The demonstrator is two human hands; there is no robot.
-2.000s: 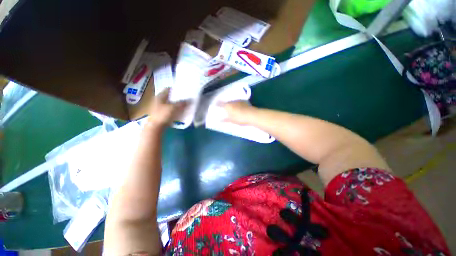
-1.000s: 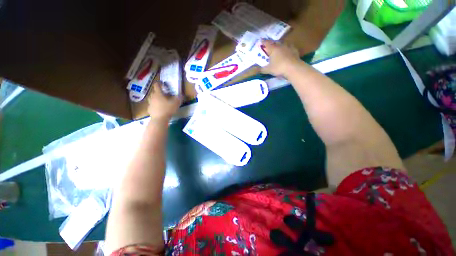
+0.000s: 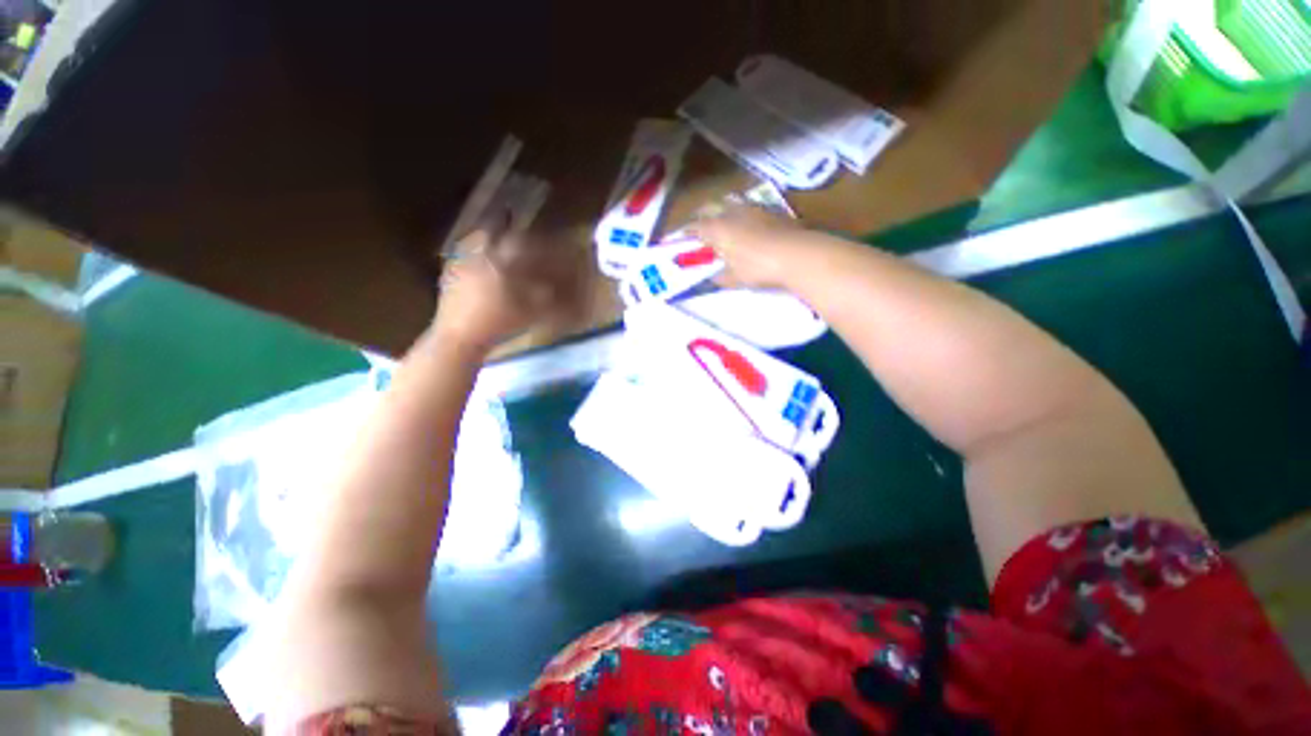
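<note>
Several slim white retail boxes (image 3: 748, 378) with red pictures and blue marks lie fanned on the green bench in front of me. More boxes (image 3: 643, 194) lie in the mouth of the brown supply carton (image 3: 920, 180). My right hand (image 3: 741, 247) is at a box at the carton's mouth, its fingertips on or beside it; the grip is unclear. My left hand (image 3: 503, 288) is blurred at the carton's lower left, by a couple of boxes (image 3: 496, 194); its fingers are partly in shadow. A pile of shiny clear plastic bags (image 3: 273, 496) lies at left, partly behind my left forearm.
The dark supply carton fills the top. A white strip (image 3: 1064, 230) runs along the green bench (image 3: 1093, 345). A green bag (image 3: 1222, 58) with pale straps is at upper right. A clear container (image 3: 72, 548) and a blue object (image 3: 17, 633) are at the far left.
The view has shifted. A box with its red picture up now lies on the fanned boxes. My right hand has moved left and down to the nearer boxes; my left hand stays at the carton's left.
</note>
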